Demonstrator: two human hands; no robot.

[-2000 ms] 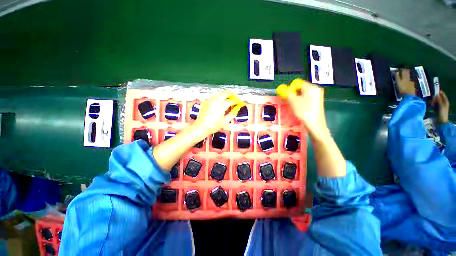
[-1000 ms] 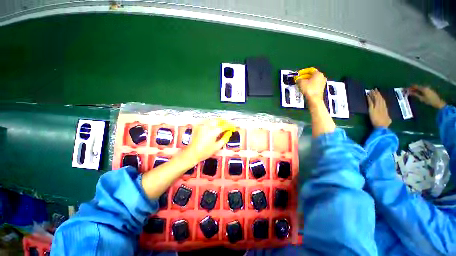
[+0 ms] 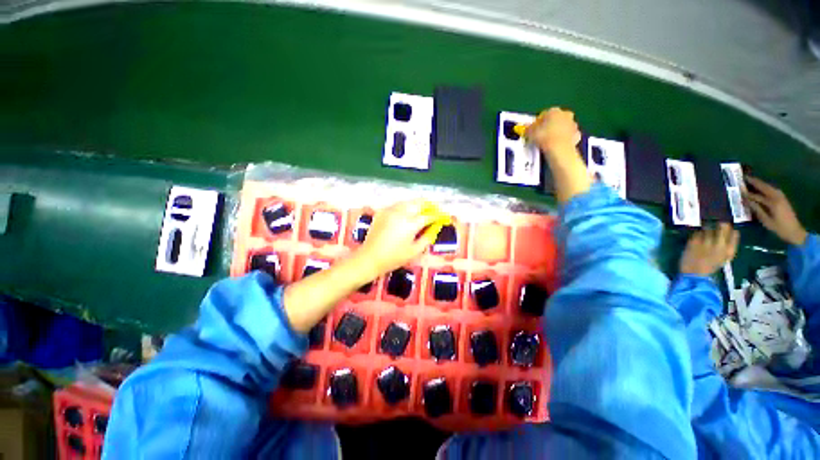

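The red tray [image 3: 393, 417] holds black watch bodies in rows of square pockets; two pockets at the top right are empty. My left hand [image 3: 406, 235], with yellow finger cots, is over the top row, its bent fingertips at a watch body [image 3: 445, 240]; whether they grip it is unclear. My right hand [image 3: 552, 132] is over a white box insert [image 3: 520, 169] on the belt, yellow fingertips at the dark square in its upper cutout. The fingers hide part of it, so a grip cannot be told.
Another white insert [image 3: 409, 133] and a black box part [image 3: 459, 123] lie left of my right hand. More boxes lie right, by a neighbour's hands [image 3: 710, 250]. A lone white box [image 3: 188, 231] is left of the tray. A pile of white parts [image 3: 761, 323] is at right.
My right hand has moved from the tray's top right corner to the insert on the belt. One more top-row pocket is empty. My left hand stays over the top row.
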